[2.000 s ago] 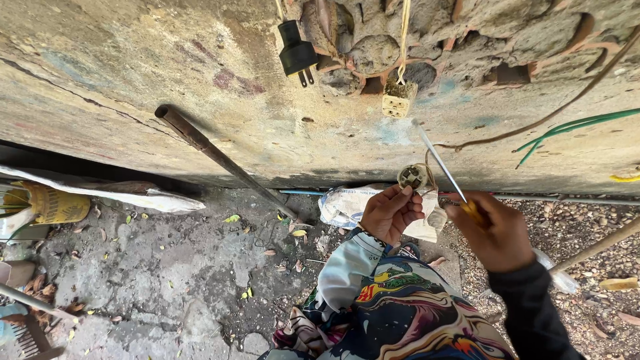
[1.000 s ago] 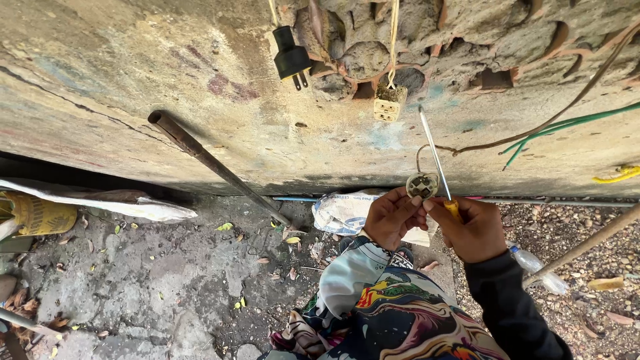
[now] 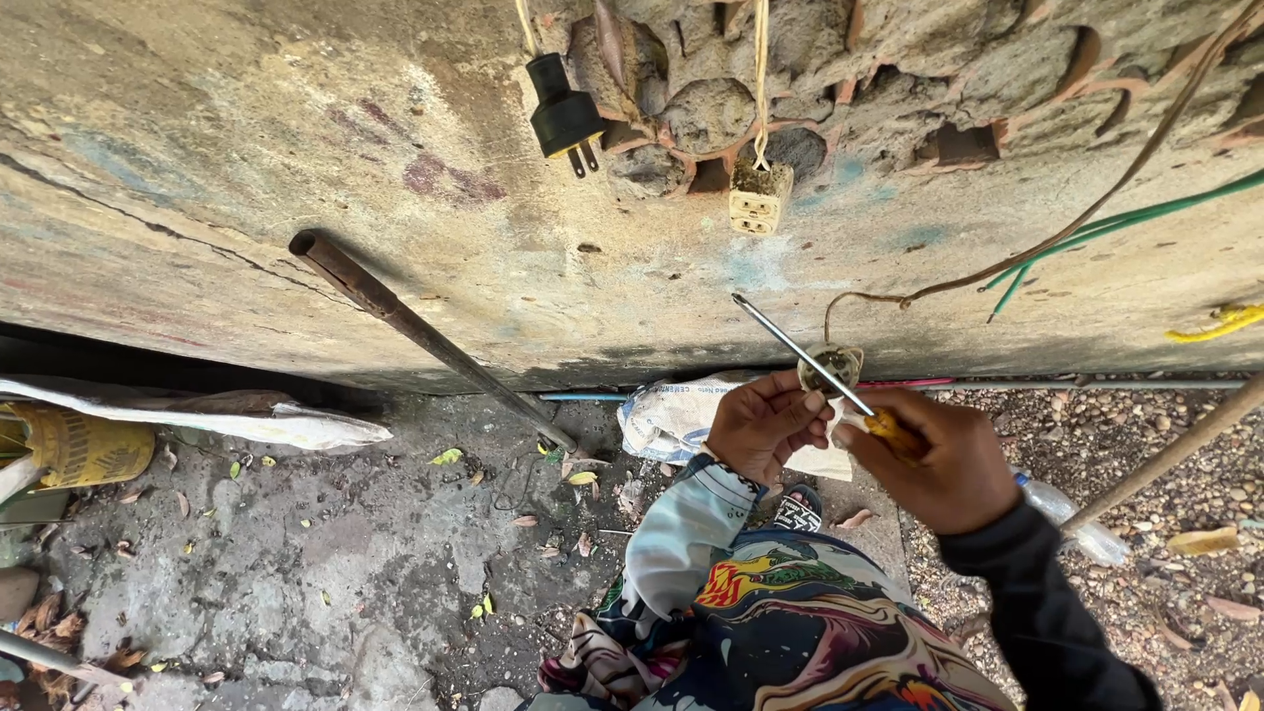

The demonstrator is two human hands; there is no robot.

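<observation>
My left hand (image 3: pixel 762 427) pinches a small round electrical fitting (image 3: pixel 829 367), whose inner side faces up. A brown cable (image 3: pixel 1062 232) runs along the wall and curls down to this fitting. In my right hand (image 3: pixel 933 456) is a screwdriver (image 3: pixel 790 344) with a yellow-orange handle; its long steel shaft crosses over the fitting and the tip points up and left, past it. Something small and white shows between my hands, too covered to name. Above hang a black two-blade plug (image 3: pixel 567 114) on a cord and a cream-coloured socket outlet (image 3: pixel 759 196) on twisted wires.
A rusty metal pipe (image 3: pixel 415 326) leans on the stained wall. Green wires (image 3: pixel 1106 229) and a yellow cord (image 3: pixel 1220 323) lie at the right. Below are a cement sack (image 3: pixel 671 420), a plastic bottle (image 3: pixel 1071 518) and a wooden pole (image 3: pixel 1165 454). A yellow container (image 3: pixel 94 444) stands at the left.
A second ago the screwdriver shaft stood beside the fitting; it now slants across it, and my right hand has moved back a little from my left. My left hand still holds the fitting.
</observation>
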